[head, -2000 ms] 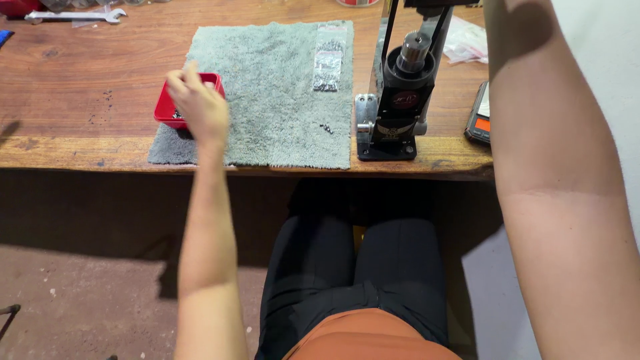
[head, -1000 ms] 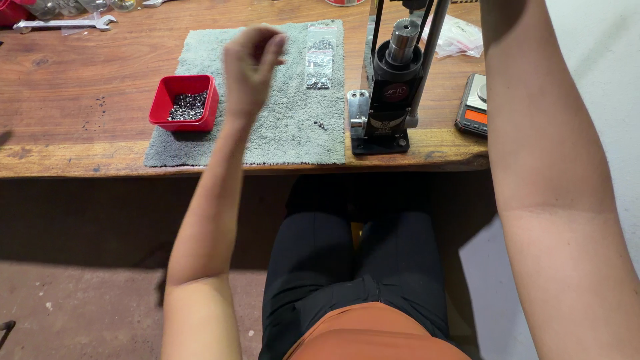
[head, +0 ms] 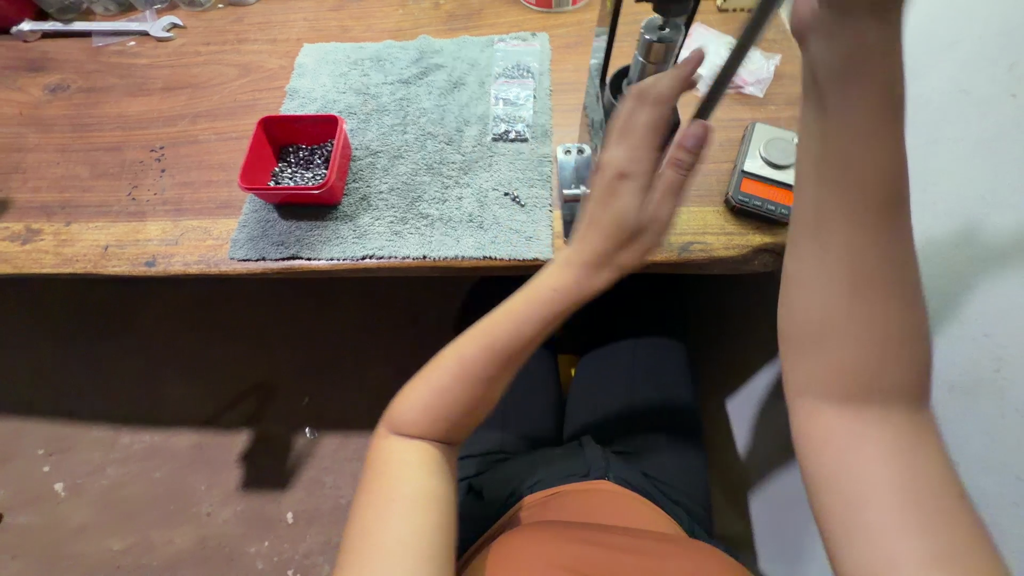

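Observation:
My left hand (head: 636, 172) is in front of the black bench press (head: 616, 80), hiding much of its body; its thumb and fingers are apart, and whether anything small lies between them cannot be told. My right hand (head: 844, 16) is at the top edge beside the press's dark metal lever (head: 740, 56), mostly cut off, so its grip is hidden. A red plastic tub (head: 342, 160) with many small metal pieces (head: 302, 164) rests on the grey-green towel (head: 416, 160). A few dark pieces (head: 516, 198) lie loose on the towel, below clear zip bags (head: 512, 104) of small parts.
A pocket scale (head: 764, 172) with a round metal piece on its pan stands right of the press, near the table's front edge. Behind it lies a crumpled plastic bag (head: 732, 60). A combination wrench (head: 100, 29) lies at the far left, and a red can (head: 554, 3) at the back.
My left hand was at the red tub, then lifted away over the towel, and has moved right to the press. My right arm stays raised on the right.

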